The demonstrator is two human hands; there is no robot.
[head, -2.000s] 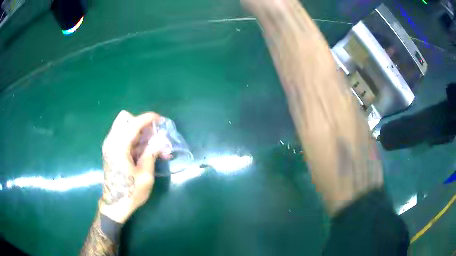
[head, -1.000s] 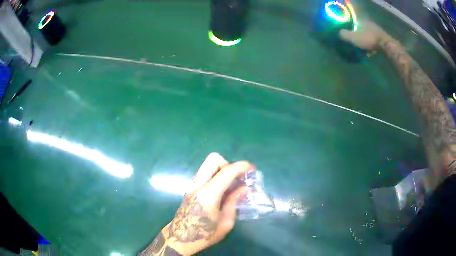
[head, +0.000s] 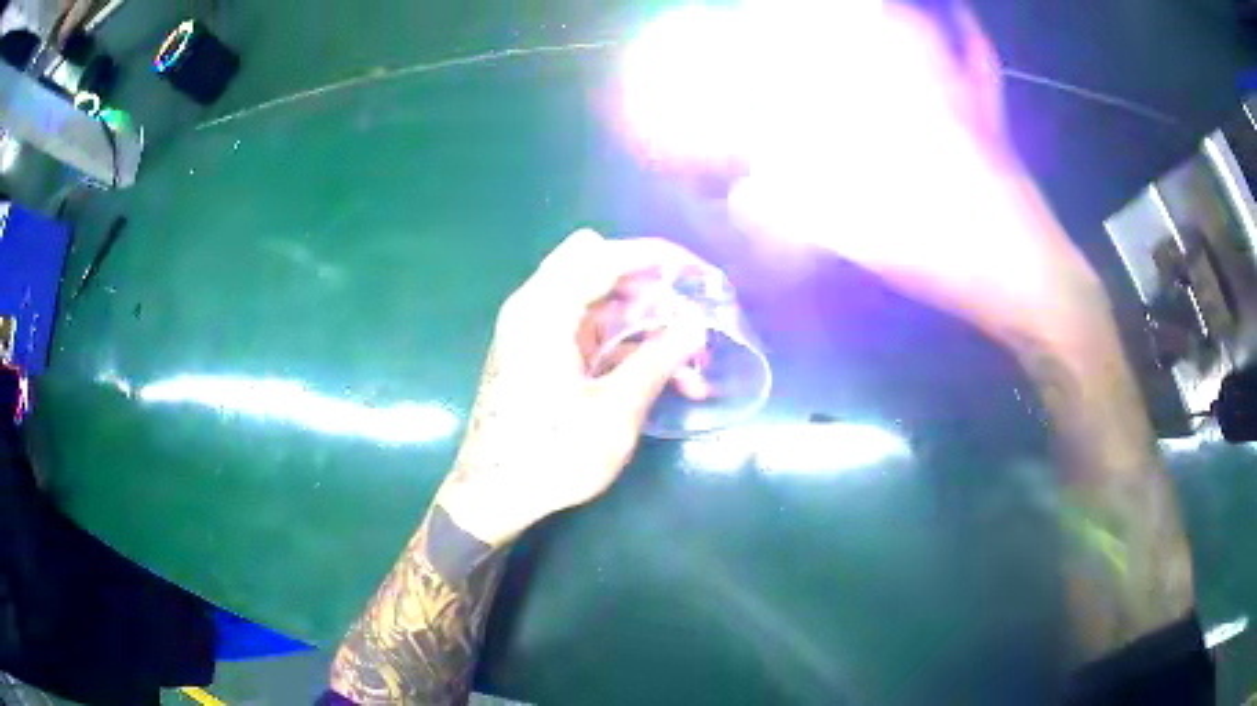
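Note:
My left hand (head: pixel 565 372) is closed around a clear plastic cup (head: pixel 738 379) above the middle of the green bench (head: pixel 345 552). The cup's round, transparent open rim faces down to the right. My right hand (head: pixel 882 179) is at the upper right, washed out by a strong white and purple glare. A lit LED lamp unit (head: pixel 717 83) glows at its fingers. The lamp's body and the finger contact are hidden by the flare. The hand appears to hold the lamp.
Another lamp unit (head: pixel 197 62) lies at the upper left. A blue box (head: pixel 33 276) and a slim dark tool (head: pixel 104 253) are at the left edge. The grey-white screw feeder (head: pixel 1179 276) stands at the right edge. A person's dark clothing (head: pixel 83 538) shows at lower left.
My right hand has come back from the far side of the bench with the lit lamp, whose glare now fills the upper middle. My left hand still holds the cup, now higher in view.

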